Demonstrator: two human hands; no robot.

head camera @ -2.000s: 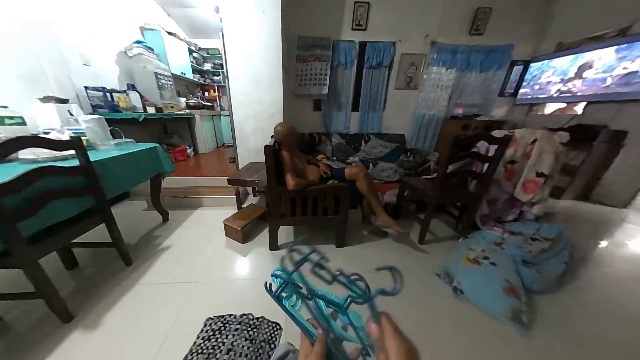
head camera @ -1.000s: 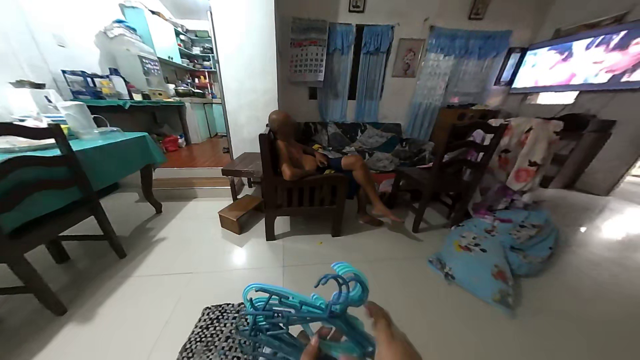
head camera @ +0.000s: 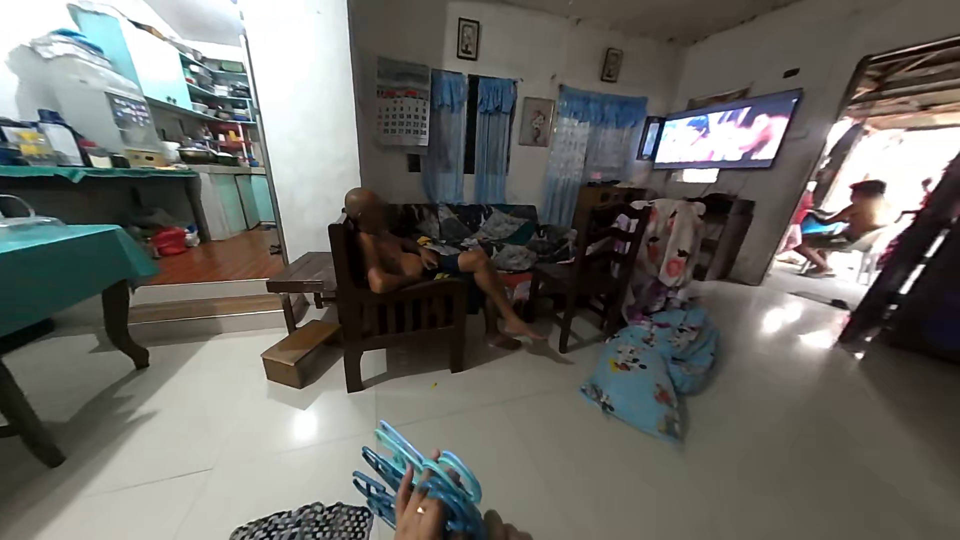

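Note:
A bundle of blue and teal plastic clothes hangers [head camera: 459,480] is at the bottom middle of the head view. My left hand [head camera: 420,510] is wrapped around the bundle, with a ring on one finger. Low at the frame's edge, my right hand [head camera: 506,526] is against the right side of the hangers, mostly cut off and dark, so its grip is hard to make out. Just left of the hangers lies a black-and-white patterned cloth [head camera: 304,523], partly out of view.
A person sits in a wooden armchair [head camera: 401,322] ahead, beside a small wooden box [head camera: 300,352]. A blue printed cloth bundle [head camera: 649,375] lies on the tiled floor at right, near a wooden chair [head camera: 592,262]. A table with a teal cloth [head camera: 67,262] stands at left. People are outside the doorway.
The hangers, spread apart earlier, are now gathered closer together and turned in my hands. The view has swung right, bringing the doorway in.

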